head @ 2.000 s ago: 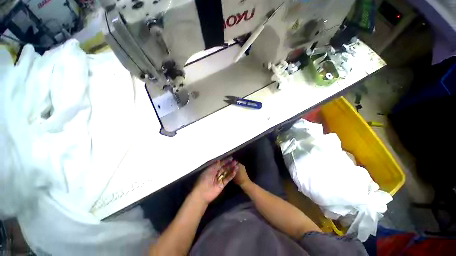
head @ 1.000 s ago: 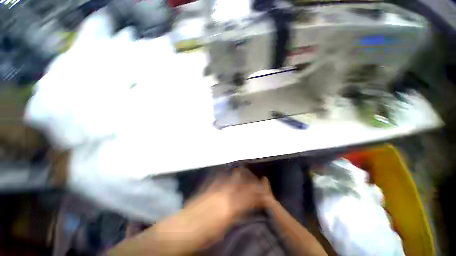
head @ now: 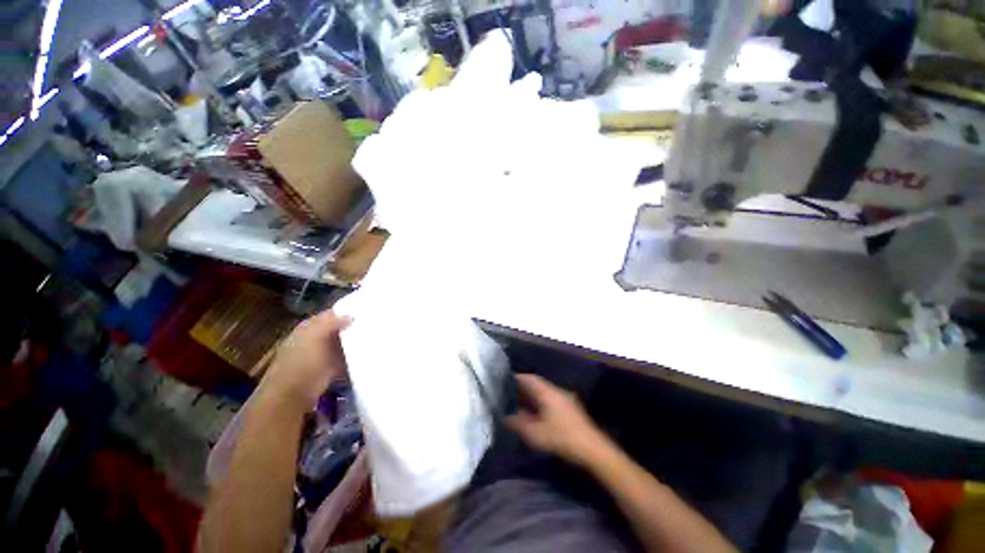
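Observation:
The white garment (head: pixel 416 421) hangs from the heap on the tabletop over its front edge towards my lap. My left hand (head: pixel 313 348) is at the left edge of the hanging part, with its fingertips on the cloth. My right hand (head: pixel 548 416) is at the right side of the hanging part, its fingers at a greyish fold; I cannot tell how firmly they grip. The blue snips (head: pixel 805 324) lie on the machine bed's front edge, blades towards the upper left.
The sewing machine (head: pixel 756 140) stands at the right, with white scraps (head: pixel 931 329) beside it. A cardboard box (head: pixel 297 162) sits on another table at the left. The yellow bin (head: pixel 959 516) is cut off at the lower right. A red bin or cloth lies at the left below.
The view has turned left. My hands were together at my lap and are now apart, on either side of the hanging garment. The snips lie where they were.

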